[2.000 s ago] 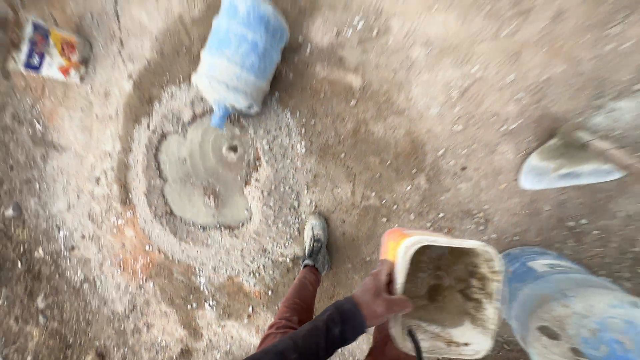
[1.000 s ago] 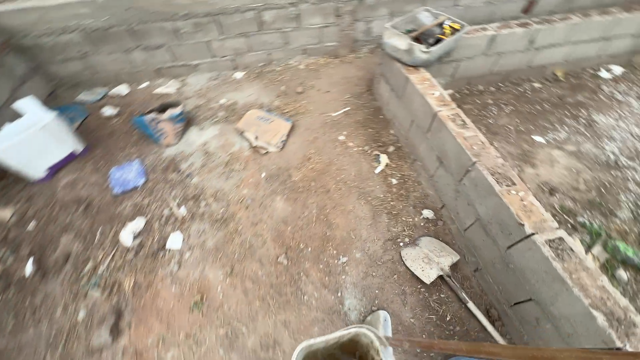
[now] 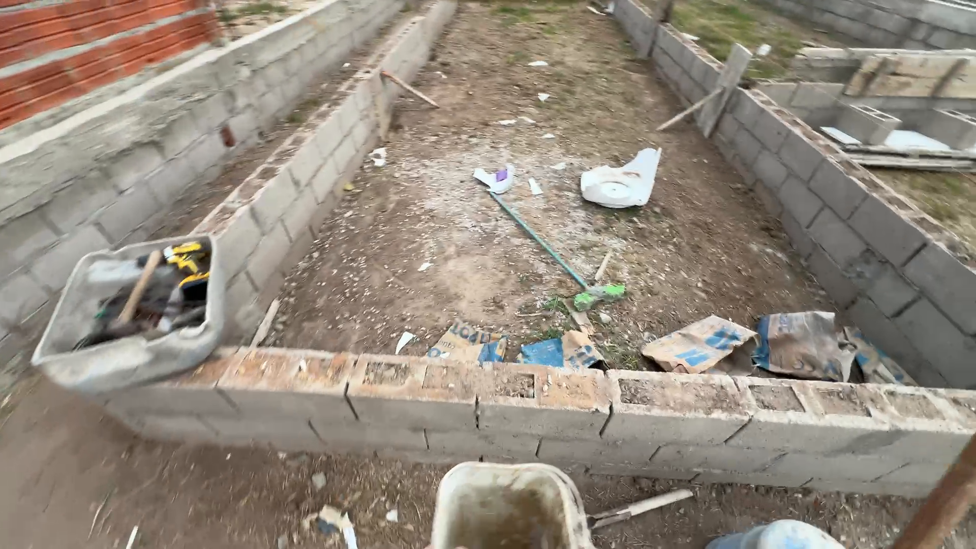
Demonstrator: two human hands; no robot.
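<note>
A squarish pale plastic bucket (image 3: 509,507), dirty inside, stands out at the bottom centre with its mouth facing me. What looks like a fingertip of my left hand (image 3: 451,547) shows at its lower left edge; the rest of that hand is out of frame. My right hand is not in view. Just right of the bucket, a wooden handle with a metal part (image 3: 640,507) lies on the dirt. The top of a blue-white container (image 3: 774,536) shows at the bottom edge. A brown pole (image 3: 942,499) slants across the lower right corner, its ends cut off.
A low concrete block wall (image 3: 545,412) crosses ahead, joined to long side walls. A grey tub (image 3: 137,362) holding a yellow-black power tool and a wooden-handled tool sits on its left corner. Beyond lie torn paper sacks (image 3: 698,343), a green-handled tool (image 3: 541,242) and a white plastic piece (image 3: 621,183).
The view has swung up and round from the ground to the walled plot. Two seconds ago a hand gripped the bucket's rim; now only a fingertip seems to show beside the bucket.
</note>
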